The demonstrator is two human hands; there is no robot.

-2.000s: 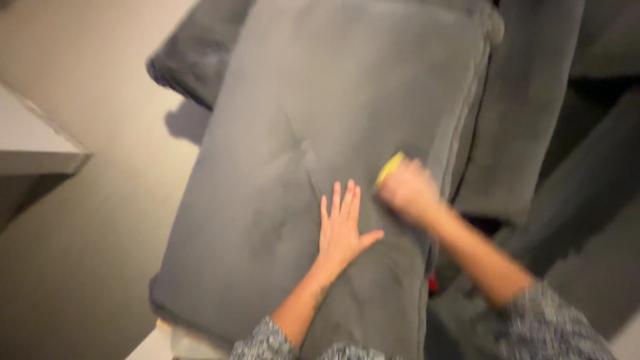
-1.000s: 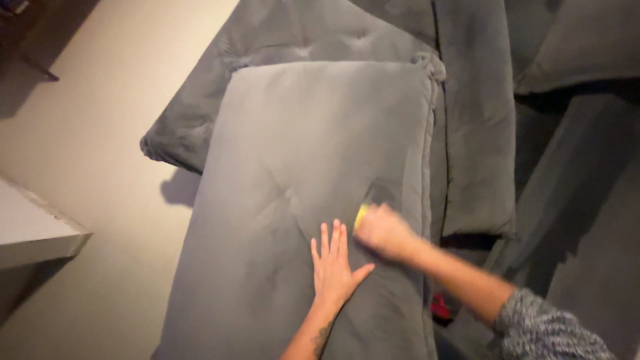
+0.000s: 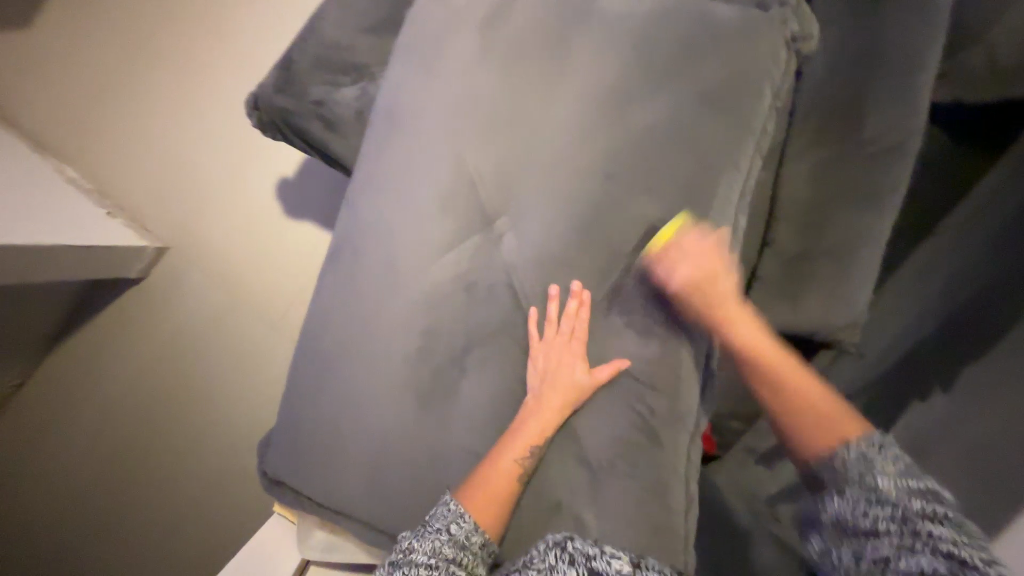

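A large grey fabric cushion (image 3: 416,320) with a tufted dimple fills the middle of the head view. My left hand (image 3: 564,360) lies flat on it, fingers spread, holding nothing. To the right, near the cushion's piped edge, my right hand (image 3: 694,268) is closed around a yellow object (image 3: 668,232), which touches or nearly touches the fabric. Motion blur and my fingers hide most of that object, so its kind cannot be told; it may be a brush or a sponge. Darker patches show in the fabric around my right hand.
Another grey cushion (image 3: 320,88) lies under the far left corner. More grey upholstered pieces (image 3: 848,176) stand on the right. A white ledge (image 3: 72,260) juts in at the left above the pale floor (image 3: 200,344). A small red thing (image 3: 708,440) shows beside the cushion's right edge.
My left hand stays flat on the cushion, and my right hand keeps hold of the yellow object in all frames, blurred while moving over the right part of the fabric. The view has shifted.
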